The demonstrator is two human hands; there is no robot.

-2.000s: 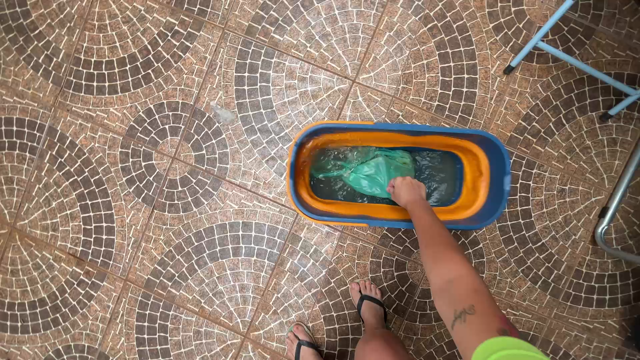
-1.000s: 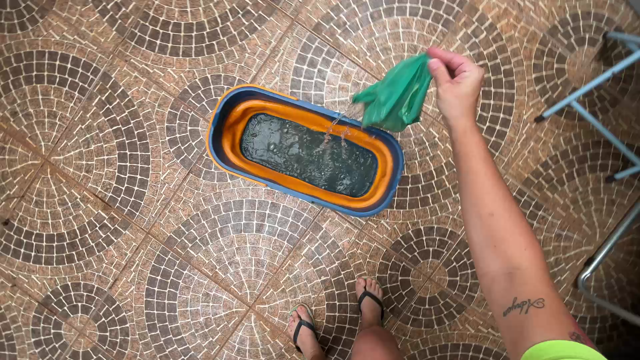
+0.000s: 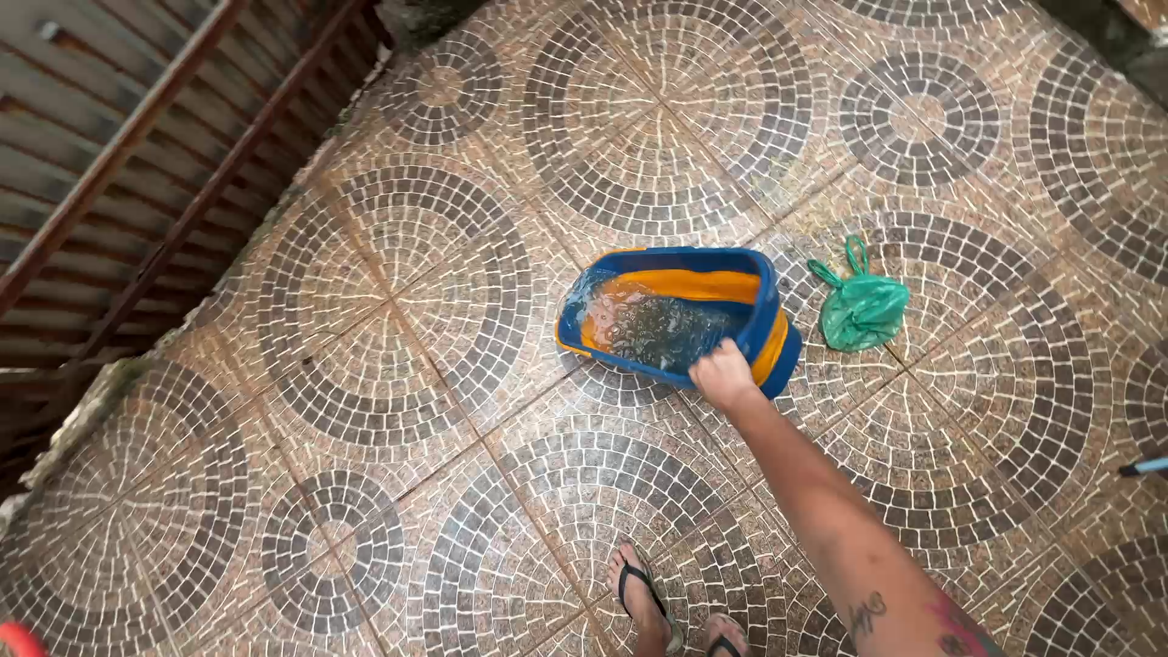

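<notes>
My right hand [image 3: 724,372] grips the near rim of a blue and orange plastic basin [image 3: 771,356]. The basin is tilted to the left, its right end raised. Water [image 3: 652,328] fills its lower left part and spills over the left rim. On the tiled floor to the right of the basin lies a wet green plastic bag [image 3: 862,310], its handles pointing up and left, apart from my hand. What is inside the bag cannot be seen. My left hand is out of view.
My feet in black flip-flops [image 3: 636,584] are below the basin. A rusty metal gate [image 3: 137,137] rises at the upper left beside a rough concrete edge [image 3: 68,438]. The tip of a light blue leg [image 3: 1145,466] shows at the right edge, and a red object [image 3: 20,641] at the bottom left.
The green bag, held up by my right hand a second ago, now lies on the floor. My right hand has moved to the basin's rim, and the basin has gone from level to tilted. The view has shifted.
</notes>
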